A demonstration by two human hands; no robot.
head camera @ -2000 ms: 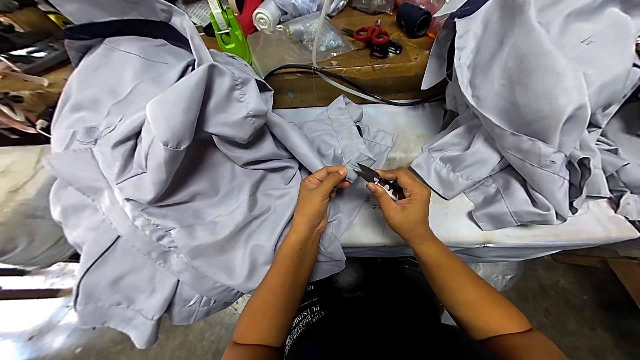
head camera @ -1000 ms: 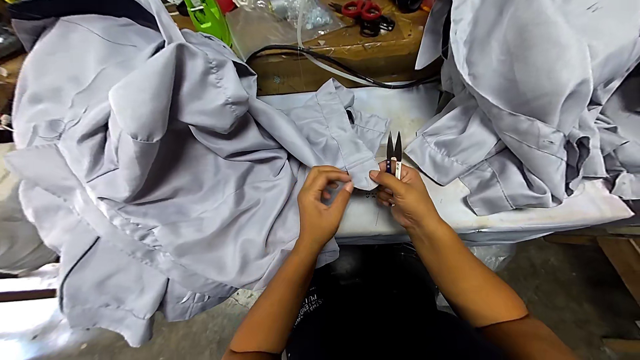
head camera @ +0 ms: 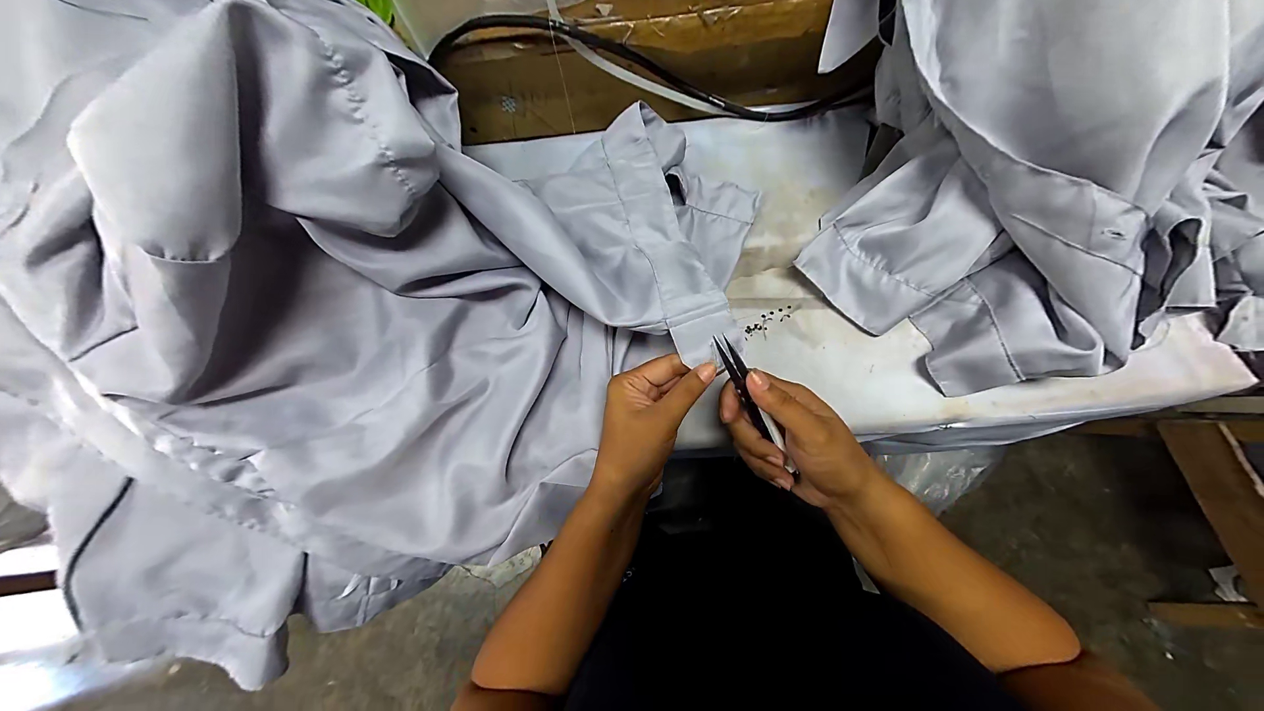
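A light grey garment (head camera: 395,346) lies across the left and middle of the table, with a stitched band (head camera: 642,227) of it running down to my hands. My left hand (head camera: 647,410) pinches the lower end of this band between thumb and fingertips. In my right hand (head camera: 795,434) is a pair of black thread snips (head camera: 743,383), with the pointed blades up against the cloth just beside my left fingertips. Whether the blades touch a thread is too small to tell.
A second grey garment (head camera: 1037,227) is heaped on the right of the white table cover (head camera: 820,336). Small dark specks (head camera: 768,321) lie near the snips. Behind runs a black cable (head camera: 652,64) along a wooden board (head camera: 553,94). A plastic bag (head camera: 938,479) hangs below the front edge.
The snips, held upright and away from the cloth one second ago, now lean left with their tips at the band's end beside my left fingers. The view has moved closer.
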